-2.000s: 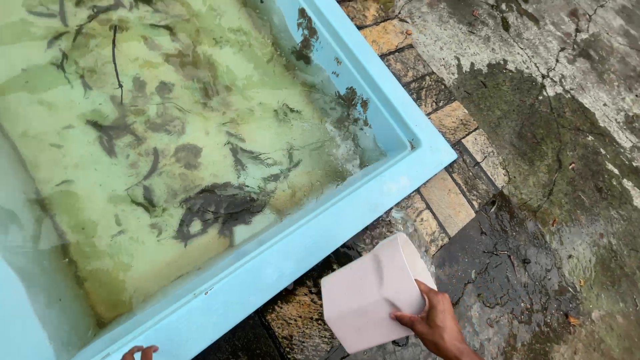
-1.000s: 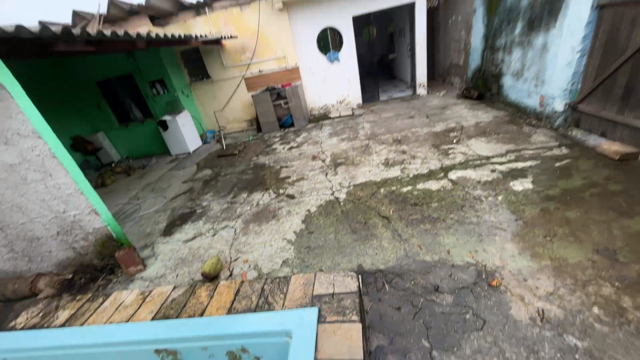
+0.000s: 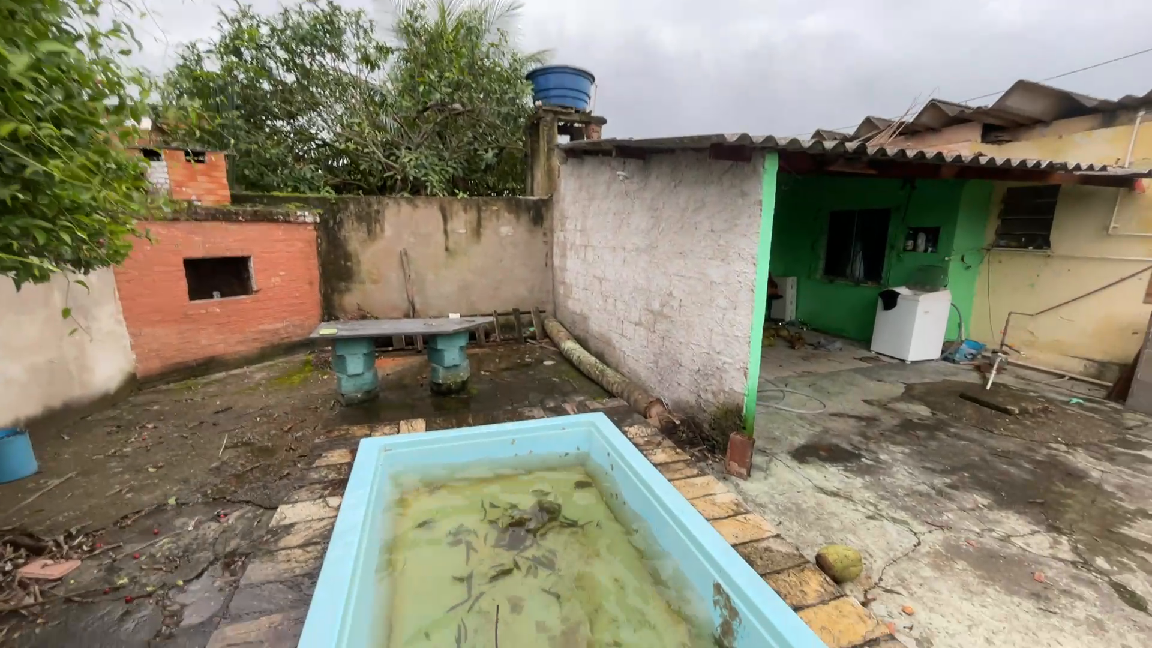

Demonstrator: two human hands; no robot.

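Note:
Neither of my hands shows in the head view at this moment, so what they hold cannot be seen. Below me lies a light blue pool (image 3: 666,504) with murky green water (image 3: 549,585) in it. Dark leaves and debris (image 3: 531,526) sit in the water, mostly toward the far half. The white plastic container from the earlier view is out of sight.
Stone paving (image 3: 715,504) borders the pool. A green coconut (image 3: 839,562) lies at its right. Beyond stand a stone table (image 3: 405,328), a long trunk (image 3: 603,364) along the whitish wall (image 3: 657,270) and a white washing machine (image 3: 911,326). A blue bucket (image 3: 16,454) is at far left.
The view has swung up from the pool's corner to the yard. Two seconds ago my right hand held a white container beside the pool and fingers showed at the bottom edge; both are now out of view.

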